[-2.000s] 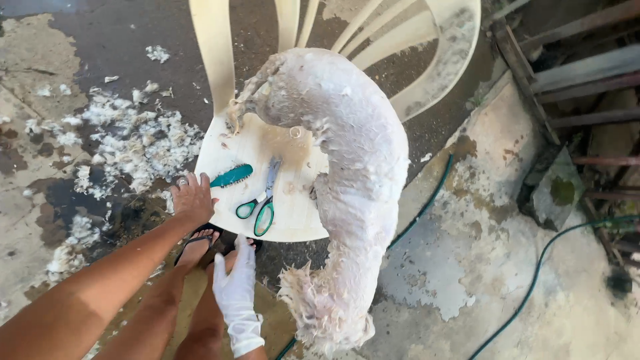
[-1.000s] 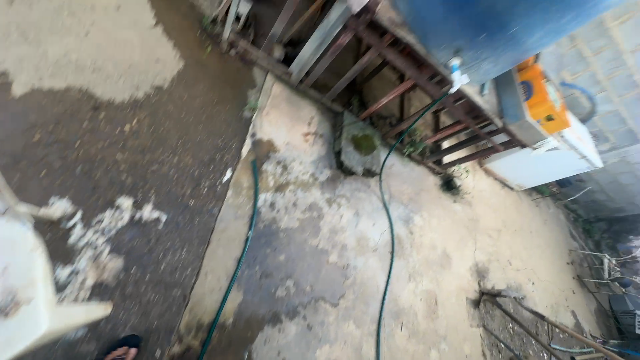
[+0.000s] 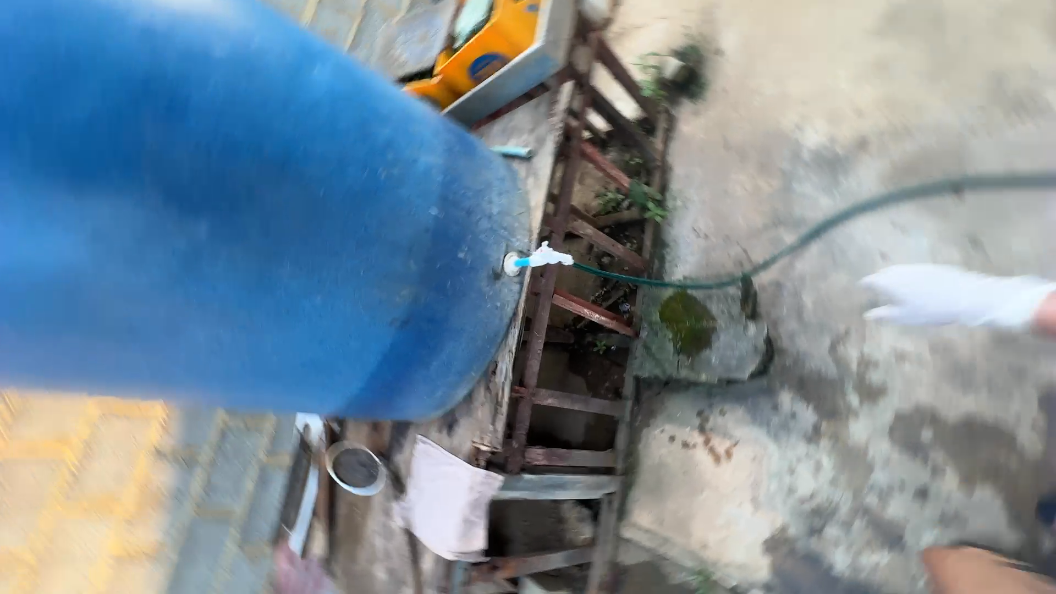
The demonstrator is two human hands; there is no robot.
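Observation:
At the right edge my right hand (image 3: 957,297), in a white glove, reaches left over the concrete with nothing visible in it. Its fingers are blurred, with a small gap between them. The hand is nearest to a green garden hose (image 3: 833,223), not touching it. That hose runs to a white tap (image 3: 549,256) low on a large blue plastic barrel (image 3: 272,214). My left hand is not seen. A blurred patch of bare skin shows at the lower right; which body part it is cannot be told.
The barrel rests on a rusty metal frame (image 3: 544,346) with wooden boards. A pale cloth (image 3: 451,499) and a round cup-like container (image 3: 356,468) are beside it. An orange object (image 3: 495,45) lies in a light tray. A mossy concrete block (image 3: 718,334) stands by the frame.
The view has swung far toward the barrel. The chair, wet white-furred animal, scissors and brush seen two seconds ago are out of view. My gloved hand has come back into view since one second ago.

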